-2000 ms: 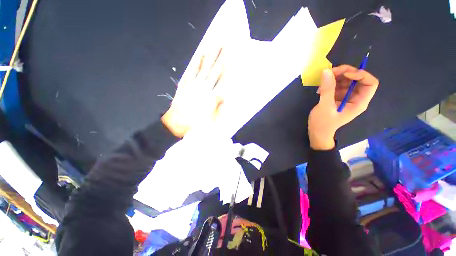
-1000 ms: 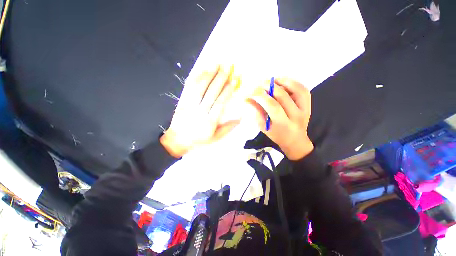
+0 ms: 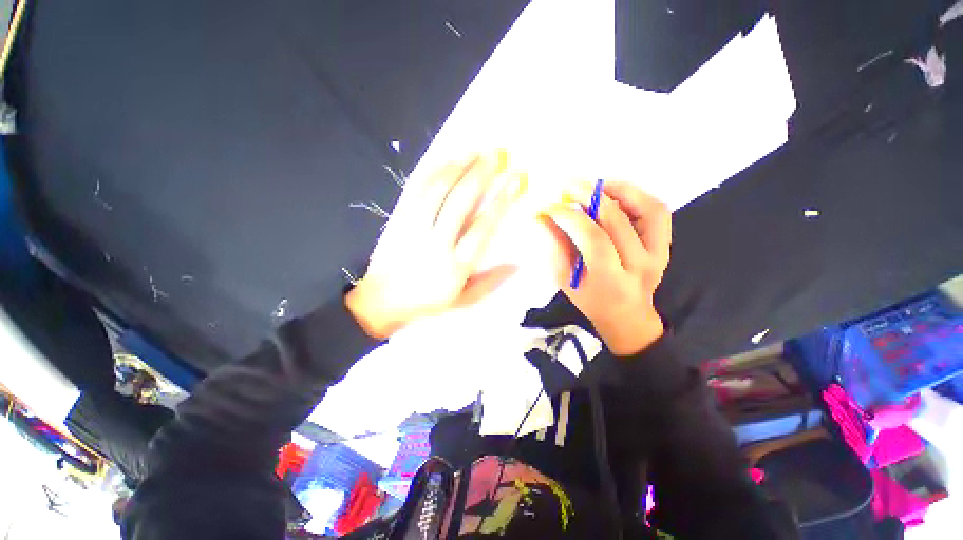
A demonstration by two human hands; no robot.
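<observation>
A stack of overexposed white fabric pieces [image 3: 697,127] lies on the black-covered table, its notched end pointing away. My left hand [image 3: 444,248] lies on the stack with fingers spread; a yellow glow [image 3: 505,169] shows at its fingertips, too washed out to show an edge. My right hand [image 3: 618,258] is just right of it over the stack, holding a blue pen [image 3: 593,200] between thumb and fingers. The pen tip and the contact with the fabric are hard to see.
The black table surface [image 3: 211,127] carries thread ends and lint [image 3: 931,68]. Blue crates [image 3: 903,343] and pink cloth [image 3: 898,443] are below the near edge at right. Blue and red items [image 3: 338,480] are below at left.
My right hand with the pen has moved left from beside the stack onto it. The yellow template, earlier plain near my right hand, now shows only as a glow by my left fingers.
</observation>
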